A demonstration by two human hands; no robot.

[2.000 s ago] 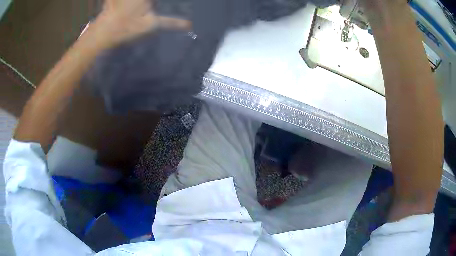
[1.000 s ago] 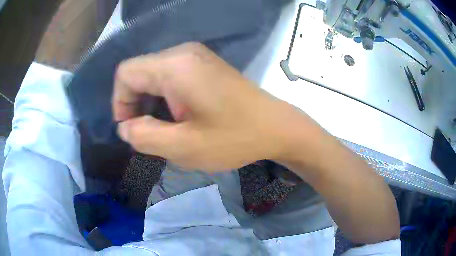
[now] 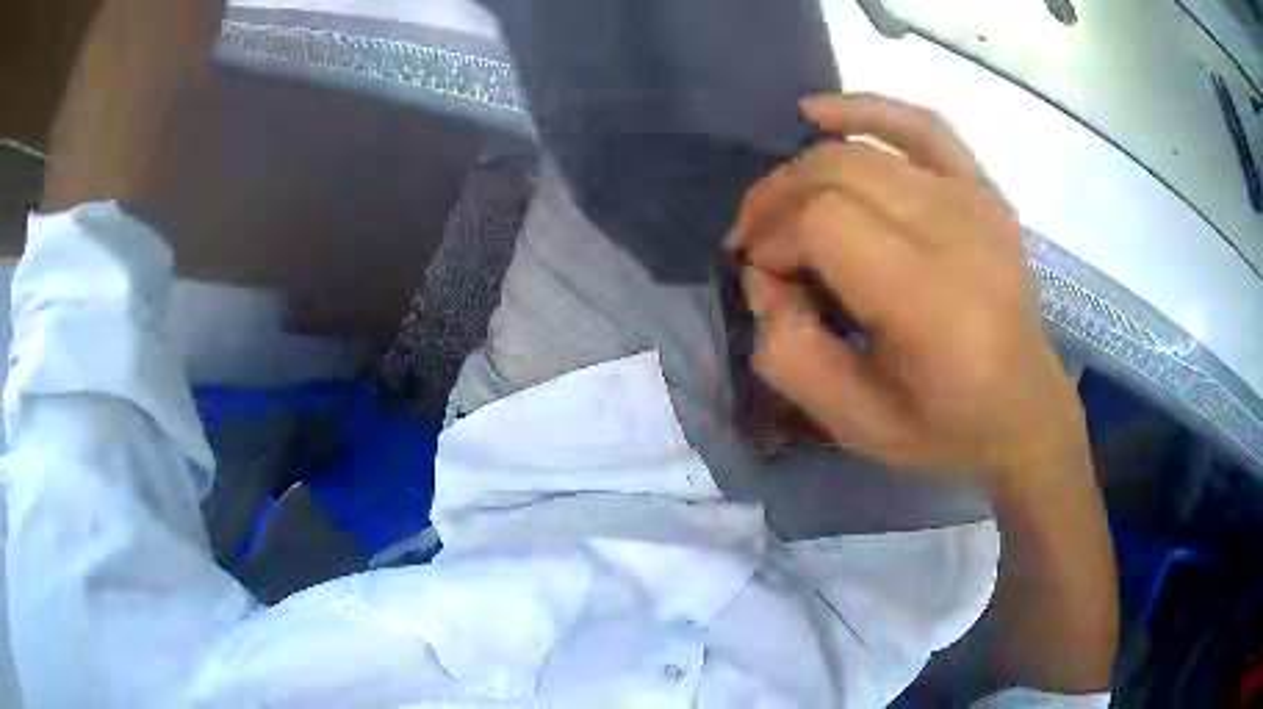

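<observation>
The dark grey garment piece [image 3: 665, 97] hangs over the table edge at top centre, its lower end above my lap. My right hand [image 3: 887, 277] is at its lower right edge, with fingers curled and thumb and fingertips closed on the cloth. The fingers are blurred, and a dark strip shows just below them. My left hand is cut off by the top edge; only its forearm and white sleeve show at the upper left.
The white table with printed ruler tape [image 3: 374, 63] crosses the top and right. Part of the cream machine bed [image 3: 1122, 69] shows at top right, with black thread snips [image 3: 1237, 139] lying there. A blue bin [image 3: 333, 443] with dark pieces stands at lower left.
The view has tilted down, and the machine head has left it. My right hand has moved right, to the cloth's edge. The cloth now hangs between my hands; my left forearm is higher.
</observation>
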